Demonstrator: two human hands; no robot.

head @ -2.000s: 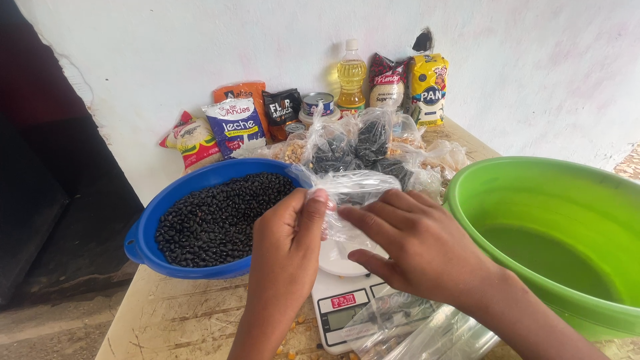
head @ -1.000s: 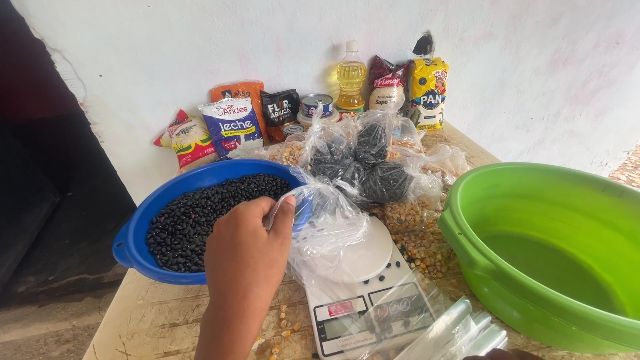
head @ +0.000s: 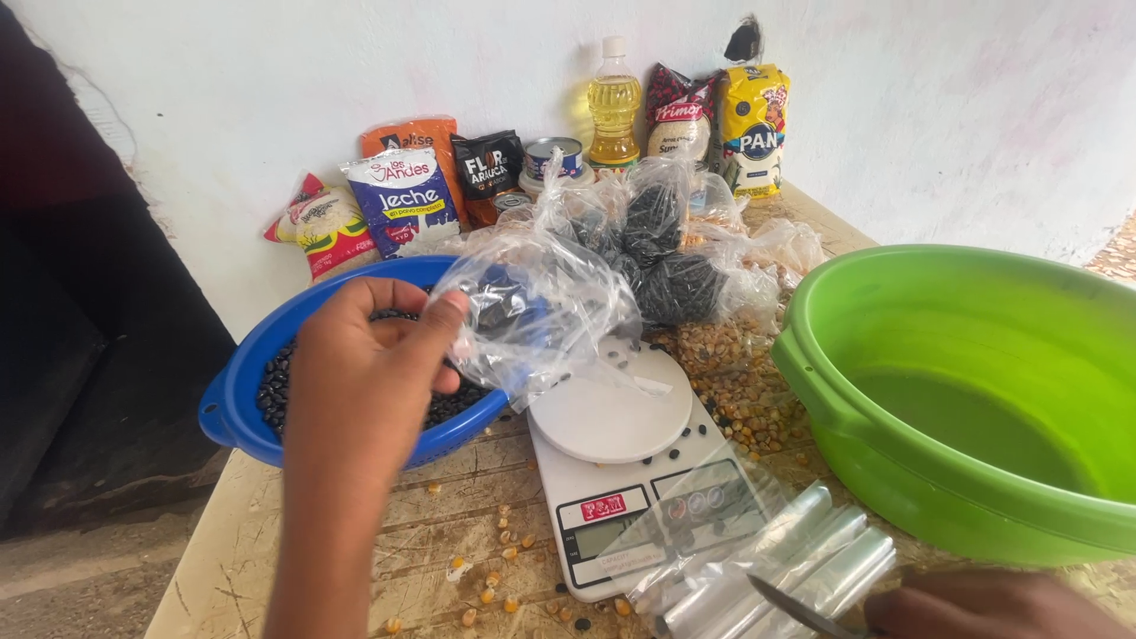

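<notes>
My left hand (head: 382, 355) pinches the edge of a clear plastic bag (head: 541, 311), held up over the right side of a blue basin (head: 244, 390) of black beans (head: 277, 382). The bag looks empty and hangs partly over the round plate of a white kitchen scale (head: 612, 413). At the bottom right my right hand (head: 985, 603), partly out of view, is closed on what looks like a knife (head: 794, 608); its handle is hidden in the hand. The blade lies over rolled clear plastic bags (head: 799, 559), which overlap the scale's lower right corner.
A green basin (head: 976, 524) stands at the right. Filled bags of black beans (head: 679, 288) and corn kernels (head: 719, 346) are piled behind the scale. Food packets (head: 404, 200), cans (head: 555, 158) and an oil bottle (head: 612, 106) line the wall. Loose kernels (head: 493, 581) lie on the table.
Two seconds ago both hands were together at the clear bag. My right hand has left it for the lower right and now holds the knife. My left hand still has the bag.
</notes>
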